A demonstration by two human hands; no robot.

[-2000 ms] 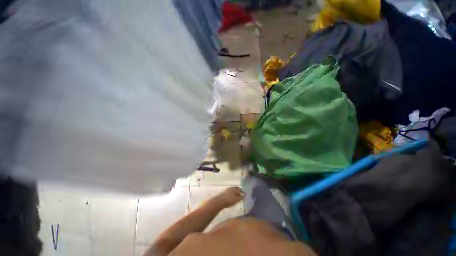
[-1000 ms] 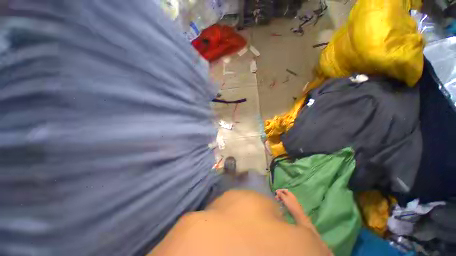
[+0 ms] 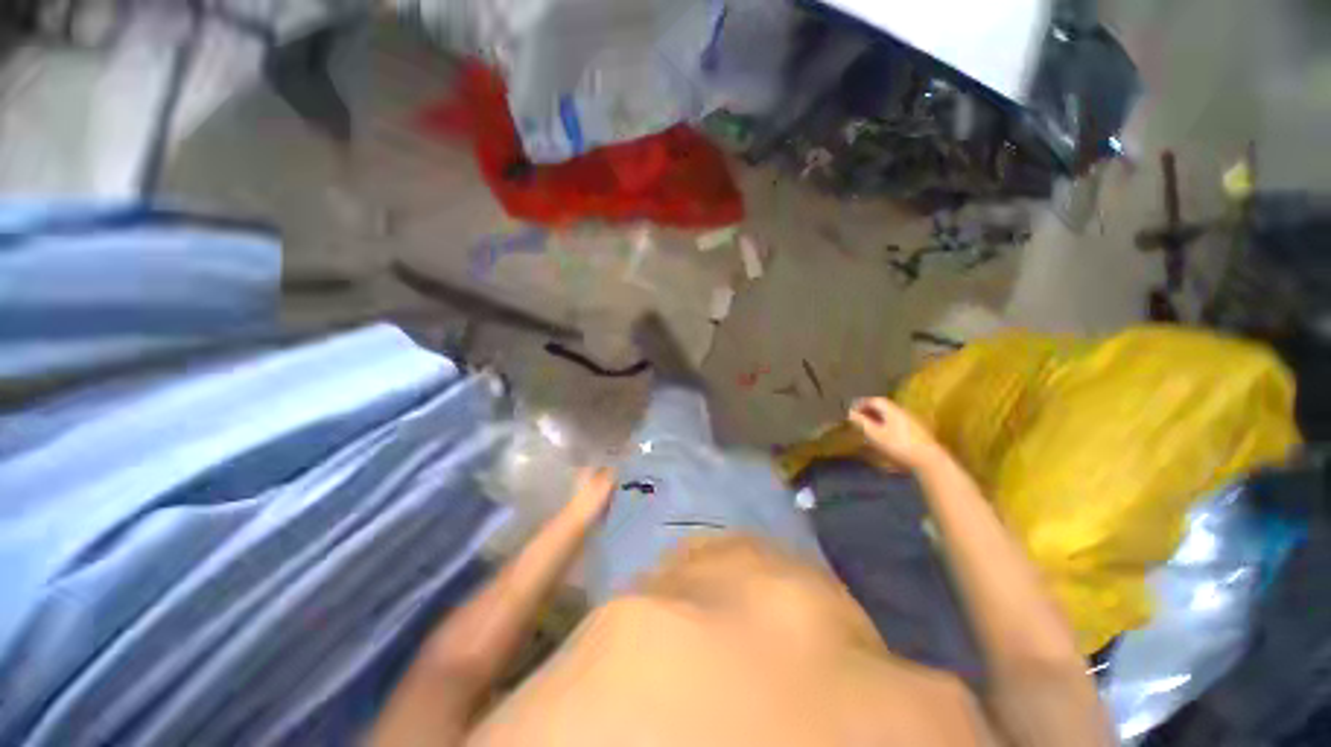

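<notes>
My left hand (image 3: 591,493) hangs low beside my light grey-blue trousers (image 3: 676,455), small and blurred; its fingers cannot be made out. My right hand (image 3: 886,429) is held out at the left edge of a yellow cloth bundle (image 3: 1153,423), fingers loosely curled and slightly apart, nothing seen in it. Whether it touches the bundle cannot be told. Light blue garments (image 3: 234,489) hang or lie close together on the left. Dark cloth (image 3: 890,547) lies below my right hand.
A red cloth heap (image 3: 628,178) lies ahead on the grey floor (image 3: 803,299), among scraps and dark strips. Shiny black plastic (image 3: 934,139) lies under a white-topped surface (image 3: 971,37) at the top. Clear glossy plastic (image 3: 1197,620) is at lower right. A dark metal foot (image 3: 1172,234) stands at right.
The view has moved forward past the green cloth and blue bin, now out of view. The yellow bundle is nearer. My left hand has come into view; my right hand has moved up in the picture.
</notes>
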